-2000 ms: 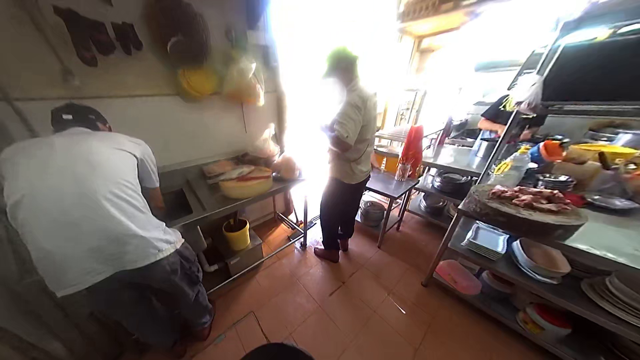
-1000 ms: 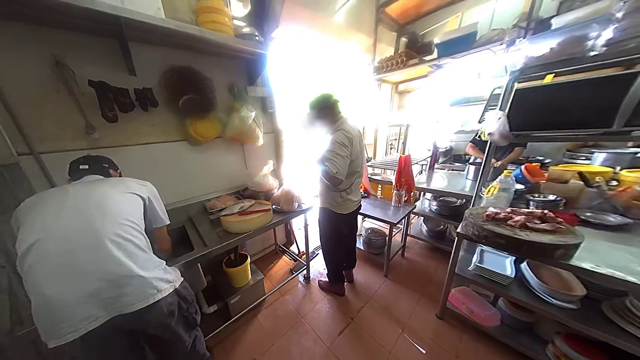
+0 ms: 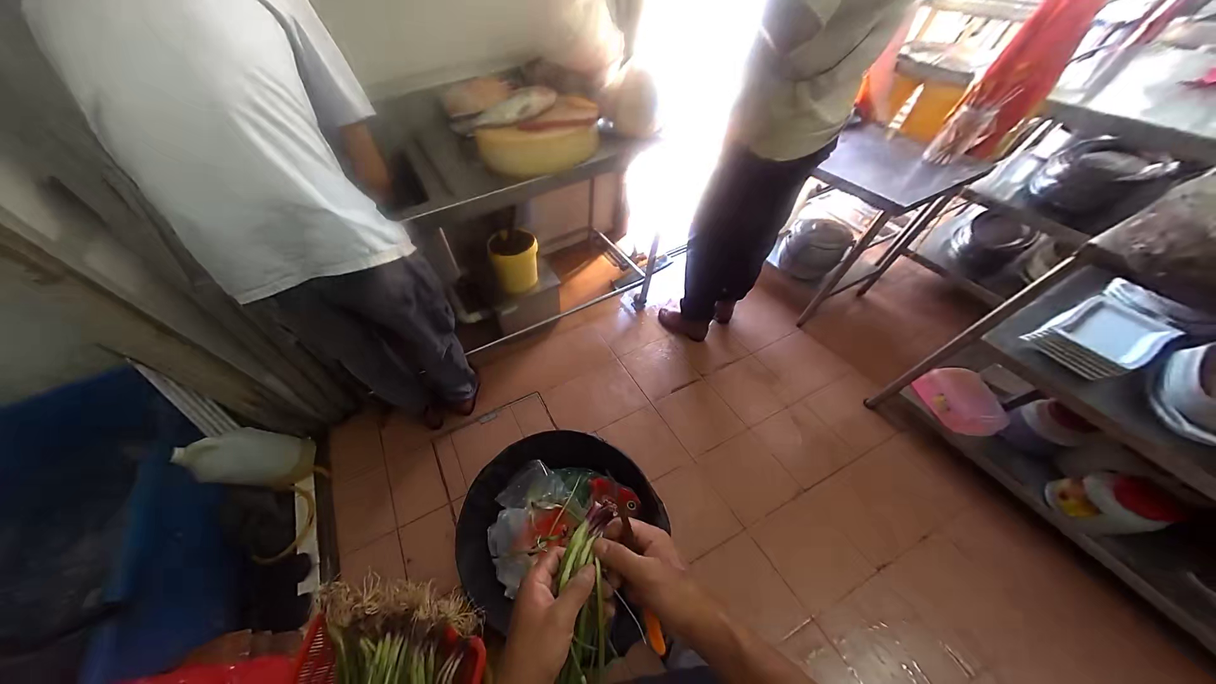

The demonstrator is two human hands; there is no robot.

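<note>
Long green stems with dark purplish ends, seemingly spring onions [image 3: 581,560], are held in my left hand [image 3: 551,608]. Around the top of this bunch close the fingers of my right hand [image 3: 651,570], which also has a knife with an orange handle [image 3: 654,631] under its palm; the blade is mostly hidden. Below both hands stands a round black tub [image 3: 484,475] with clear plastic bags [image 3: 518,532] and red packaging inside. At lower left, a red basket [image 3: 313,655] holds more green stalks with rooty ends [image 3: 394,608].
One person in a white shirt [image 3: 218,142] bends at a metal sink counter [image 3: 456,195]; another person [image 3: 741,190] stands by the bright doorway. A blue container [image 3: 171,532] and a plastic jug [image 3: 249,456] are on the left. Metal shelving [image 3: 1026,332] with dishes lines the right, above a tiled floor [image 3: 798,494].
The view has tipped down strongly, bringing my hands, the stalks and the basket into sight. Both other people remain at their places.
</note>
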